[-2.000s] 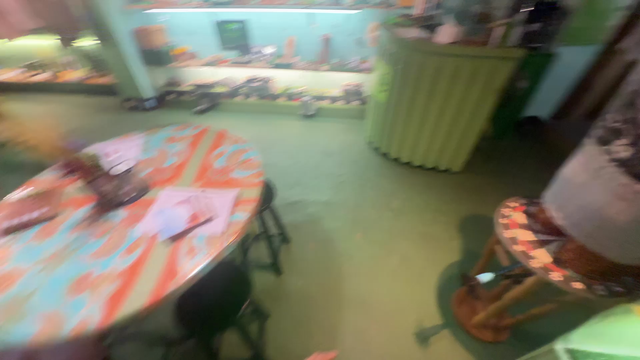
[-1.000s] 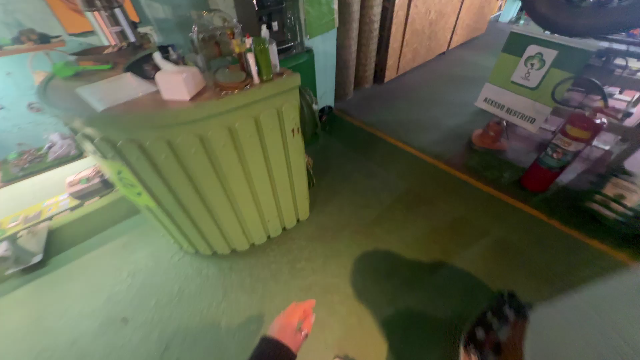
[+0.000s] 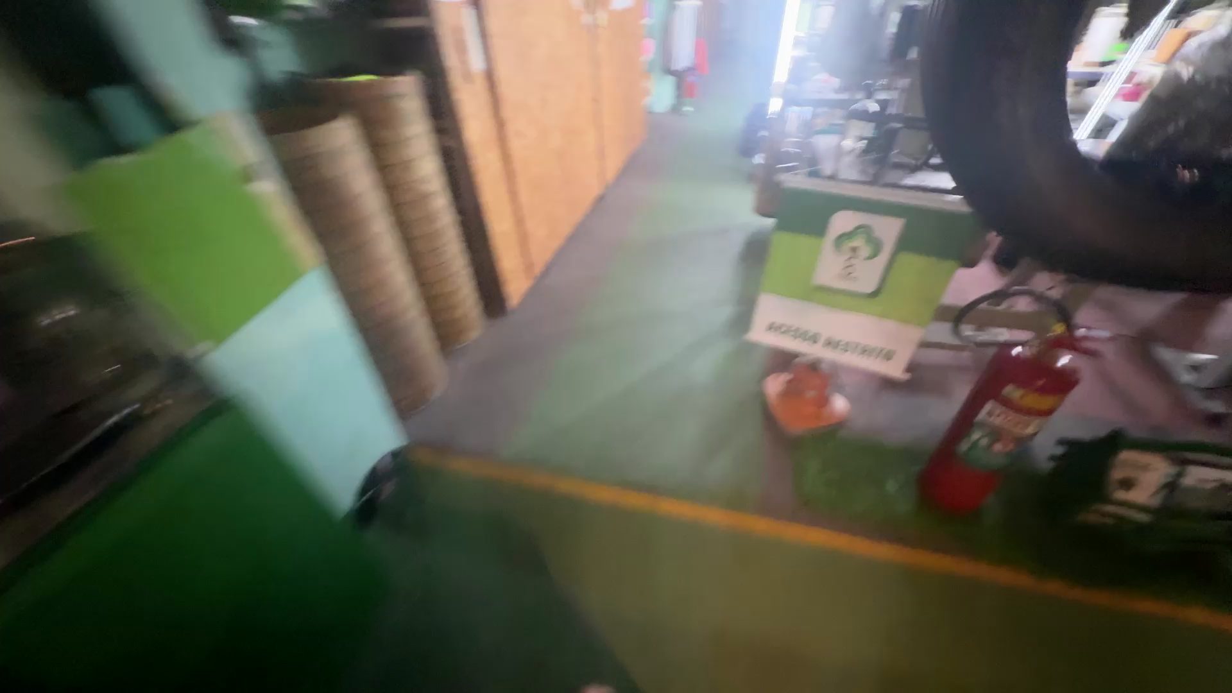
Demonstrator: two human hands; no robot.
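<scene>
Neither of my hands can be made out. A tiny, blurred, skin-toned patch touches the bottom edge near the middle; whether it is a fingertip, and of which hand, cannot be told. Ahead on the green floor runs an orange-yellow line (image 3: 712,520). Beyond it hangs a green and white sign with a tree emblem (image 3: 847,279), with an orange cone-like object (image 3: 807,397) below. A red fire extinguisher (image 3: 1001,423) with a black hose stands upright to the right. A large black tyre (image 3: 1020,192) hangs at the upper right. The picture is motion-blurred.
Two tall, ribbed brown columns (image 3: 356,250) stand left of the passage, beside tan wooden panels (image 3: 549,125). A green and pale blue post or wall edge (image 3: 298,375) and a dark green surface (image 3: 192,568) are nearer. The passage floor (image 3: 664,289) runs back between panels and sign.
The view has swung far right, from the round painted table past the ribbed green counter to the passage. The hand with a dark sleeve, seen one second ago, has dropped out of clear sight.
</scene>
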